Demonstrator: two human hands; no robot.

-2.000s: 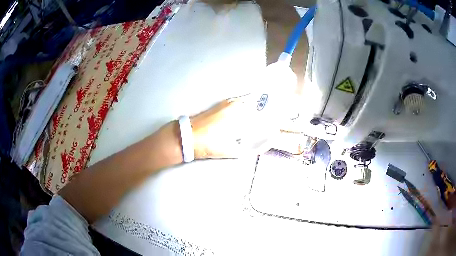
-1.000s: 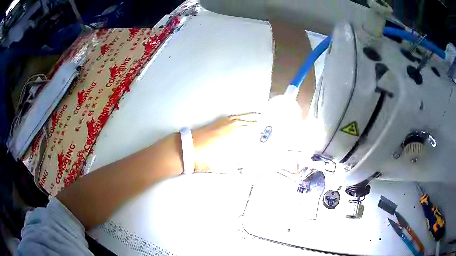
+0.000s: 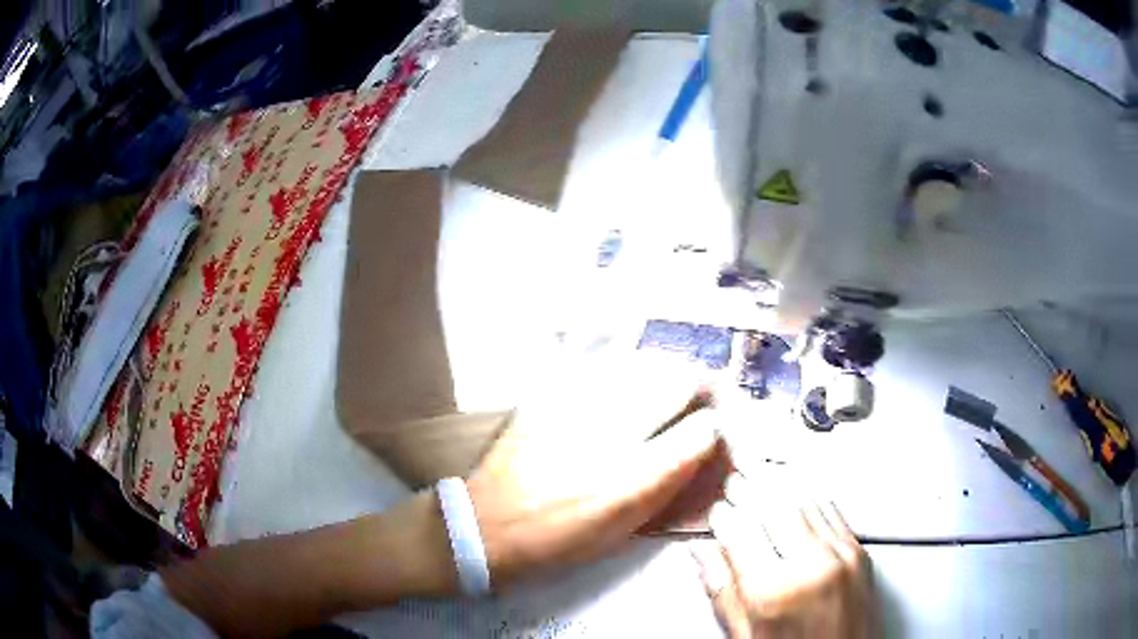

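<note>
A brown panel lies in a bent strip on the white table, left of the glare, and runs under my left hand. My left hand, with a white wristband, holds it in front of the presser foot; glare blurs the fingers. A brown part also shows below its fingertips. My right hand is beside them at the bottom, fingers bent over the bed edge; its grip is washed out. Another brown length lies at the back. A purplish-looking piece is beside the foot.
The white machine head fills the upper right. Snips, a small dark block and a yellow-black screwdriver lie at the right. A red-lettered tan board with a white bar is at the left.
My left hand has moved down and right, nearer the foot's front. My right hand has come into view at the bottom. The brown strip now shows at the left of the table.
</note>
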